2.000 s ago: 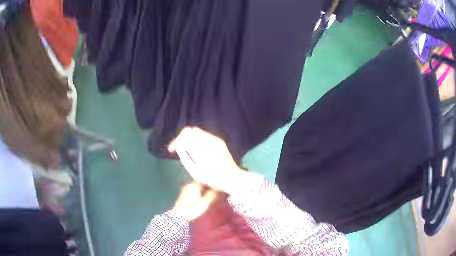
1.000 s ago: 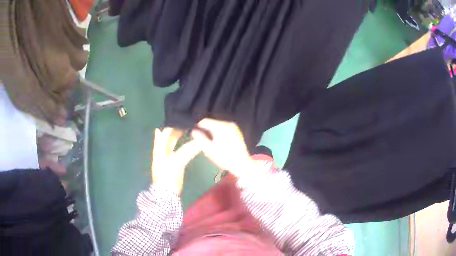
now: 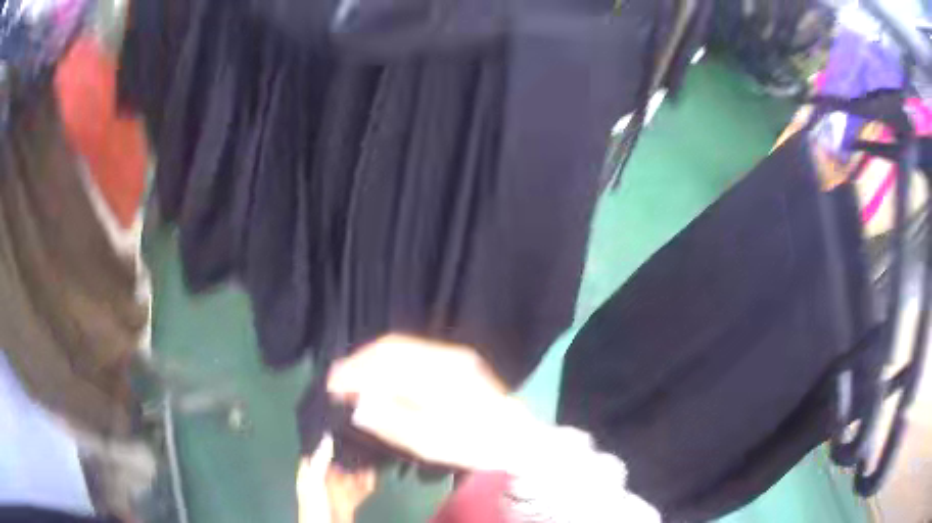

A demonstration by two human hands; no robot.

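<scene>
Black garments (image 3: 429,204) hang in dense folds in front of me, from the top of the view to their lower edges. My right hand (image 3: 414,393) lies at the lower edge of the black cloth with its fingers bent over a dark fold, blurred and overexposed. My left hand (image 3: 332,485) is just below it at the bottom of the view, its fingertips against the hem and its lower part cut off. The dark cloth between the two hands bunches up. A separate black garment (image 3: 705,358) hangs at the right.
Brown garments (image 3: 61,276) and an orange-red garment (image 3: 102,128) hang at the left. A thin metal rack base (image 3: 169,449) stands on the green floor (image 3: 210,358). Black hangers (image 3: 889,337) hang at the far right, near a purple thing (image 3: 858,72).
The view has tilted up, so the hangings and both hands sit lower in it. My right hand now lies over the hem, with dark cloth bunched between the hands.
</scene>
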